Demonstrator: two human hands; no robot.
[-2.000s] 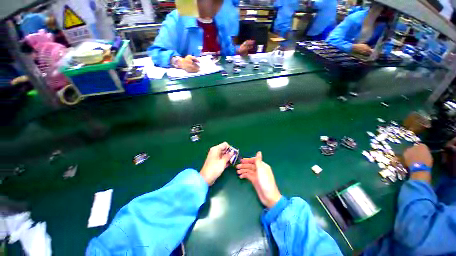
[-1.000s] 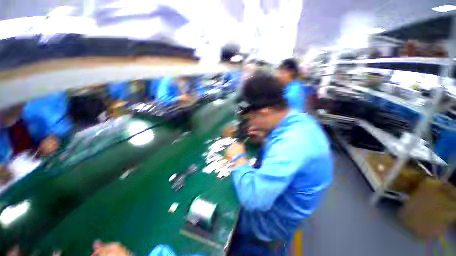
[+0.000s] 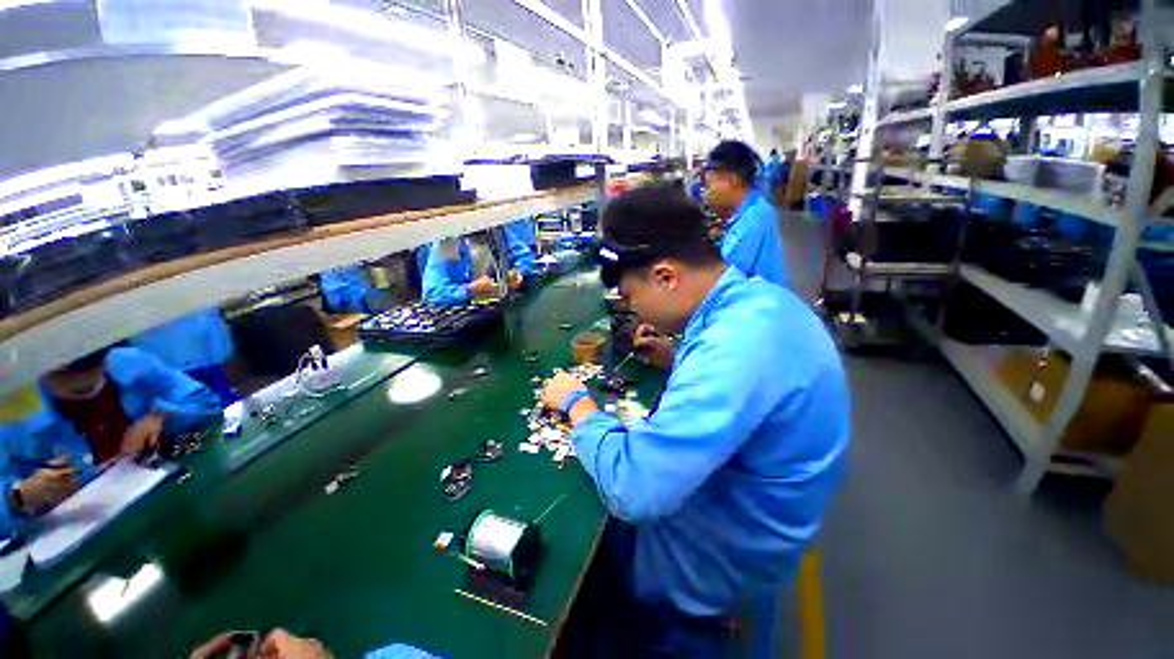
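Observation:
A small dark unit (image 3: 242, 641) shows between my hands at the bottom edge, cut off by it. My left hand (image 3: 210, 648) shows only as fingertips against the unit's left side. My right hand (image 3: 294, 646) is just right of the unit, its lower part cut off; whether it grips the unit cannot be told. A piece of my blue right sleeve (image 3: 399, 653) shows beside it.
A solder wire spool (image 3: 500, 541), a thin yellowish stick (image 3: 502, 608) and small assemblies (image 3: 458, 480) lie on the green mat (image 3: 322, 554). A neighbouring worker (image 3: 721, 425) sits right, by a pile of small parts (image 3: 547, 435). A shelf (image 3: 296, 245) overhangs the left; racks (image 3: 1094, 309) stand right.
The view has swung right and up, and is now sharper than one second ago. My hands moved from the picture's middle to its bottom left edge. The neighbouring worker now shows nearly whole.

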